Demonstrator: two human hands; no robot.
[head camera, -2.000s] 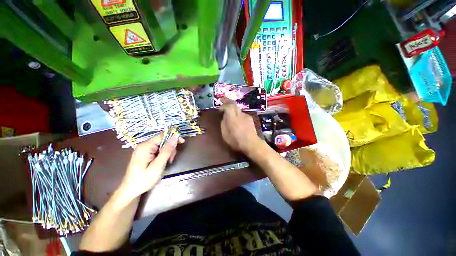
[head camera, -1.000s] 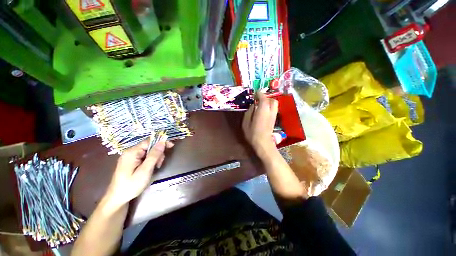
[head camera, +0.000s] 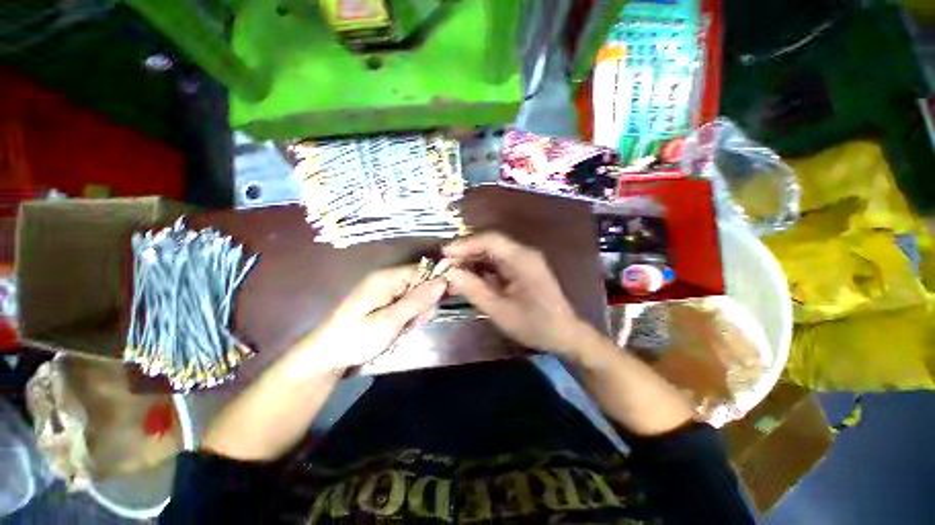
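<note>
My left hand (head camera: 395, 308) and my right hand (head camera: 513, 287) are together over the front of the brown tabletop (head camera: 282, 267). My left hand is closed on a few short cables (head camera: 425, 269) with brass-coloured ends showing at its fingertips. The fingertips of my right hand touch those ends; blur hides whether they grip one. The wide cable pile (head camera: 384, 190) lies beyond my hands, by the press. The slotted bar (head camera: 456, 311) is mostly hidden beneath my hands.
Green press (head camera: 379, 92) stands behind the wide pile. A second cable pile (head camera: 187, 308) lies left, beside the open carton (head camera: 87, 267). The smartphone (head camera: 554, 166) and red bin (head camera: 692, 236) are at the right. White tubs stand at both sides; yellow sacks (head camera: 841, 256) are far right.
My right hand has come back from beside the phone and red bin to meet my left hand. The view has swung left, showing more of the carton and the left tub.
</note>
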